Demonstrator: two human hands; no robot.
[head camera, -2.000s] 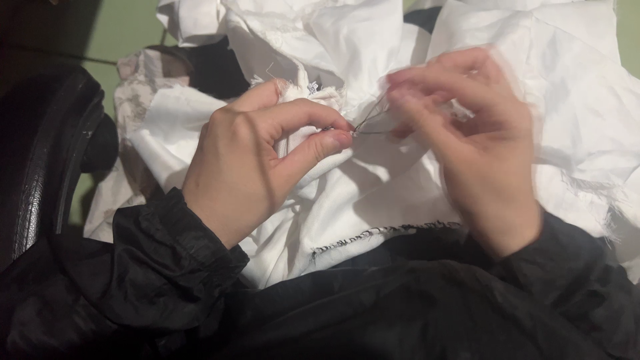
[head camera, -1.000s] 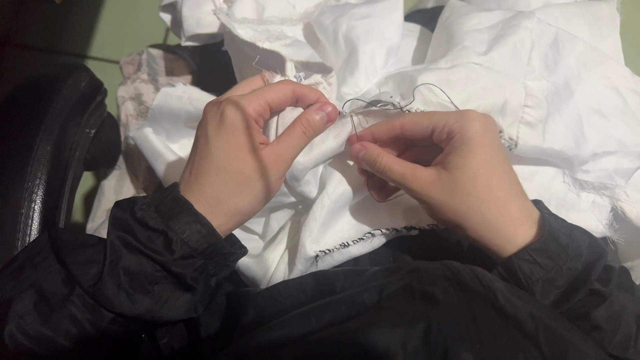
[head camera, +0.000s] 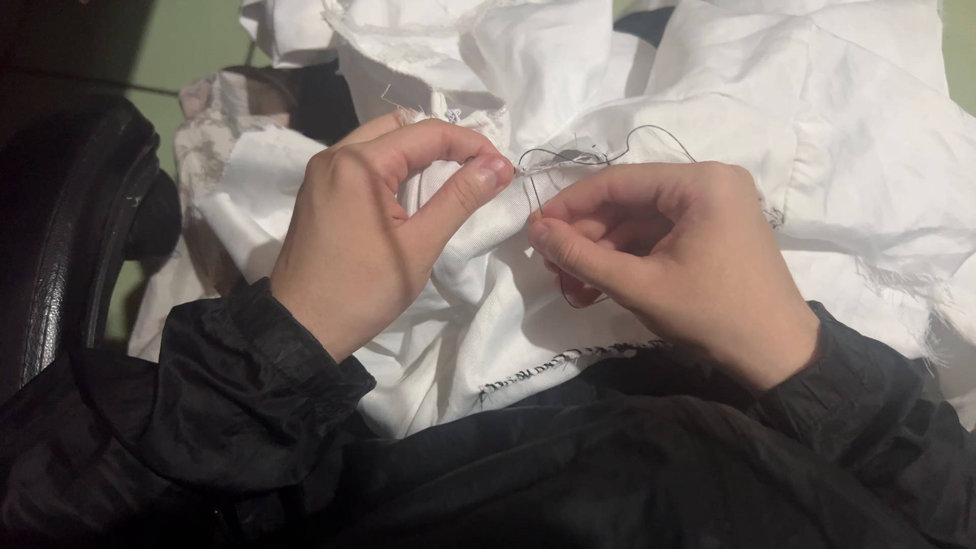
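Note:
My left hand (head camera: 389, 221) pinches the frayed edge of a white fabric (head camera: 496, 297) between thumb and forefinger. Just right of it, my right hand (head camera: 663, 252) has thumb and forefinger closed on a dark thread (head camera: 536, 191); whether a needle is between those fingertips I cannot tell. A loose loop of the same thread curves above the right hand. Near my lap, a lower edge of the fabric bears a row of dark overcast stitches (head camera: 564, 361). The fabric hides part of my left fingers.
More white cloth with frayed edges (head camera: 862, 137) spreads to the right and away from me. A stained light cloth (head camera: 202, 175) lies at the left, beside a black padded armrest (head camera: 57, 229). Green tiled floor (head camera: 198, 38) shows behind.
My right hand was blurred and higher two seconds ago; it has come down beside the fabric edge. The dark thread now lies in a loose loop above it. My left hand has stayed nearly still.

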